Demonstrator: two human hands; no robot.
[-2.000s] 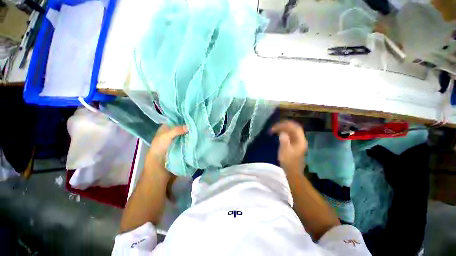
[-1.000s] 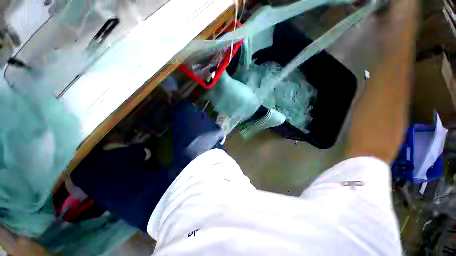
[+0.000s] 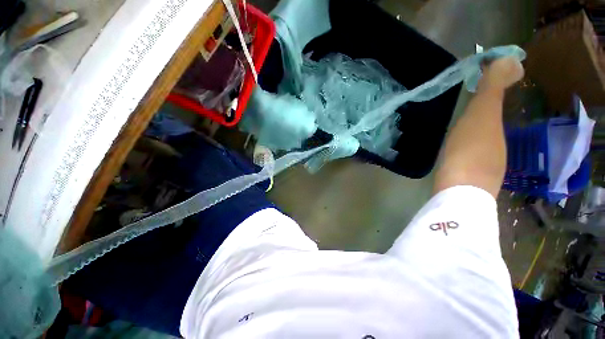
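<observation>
My right hand (image 3: 504, 71) is stretched out at the upper right, closed on one end of a long sheer aqua strip (image 3: 199, 204). The strip runs diagonally down across my lap, with a scalloped lower edge, to a bundle of aqua fabric (image 3: 23, 288) at the lower left. It passes over a black bin (image 3: 424, 149) heaped with aqua pieces (image 3: 351, 93). My left hand is not in view.
A white table with a worn wooden edge (image 3: 126, 132) and ruler tape crosses the upper left. Black snips (image 3: 26, 112) lie on it. A red basket (image 3: 260, 49) is at the table edge. A blue crate (image 3: 531, 155) and a cardboard box (image 3: 570, 59) stand at the right.
The view has swung right from the table to the black bin. My right hand, earlier empty, now holds a strip stretched out over the bin. My left hand has left the view.
</observation>
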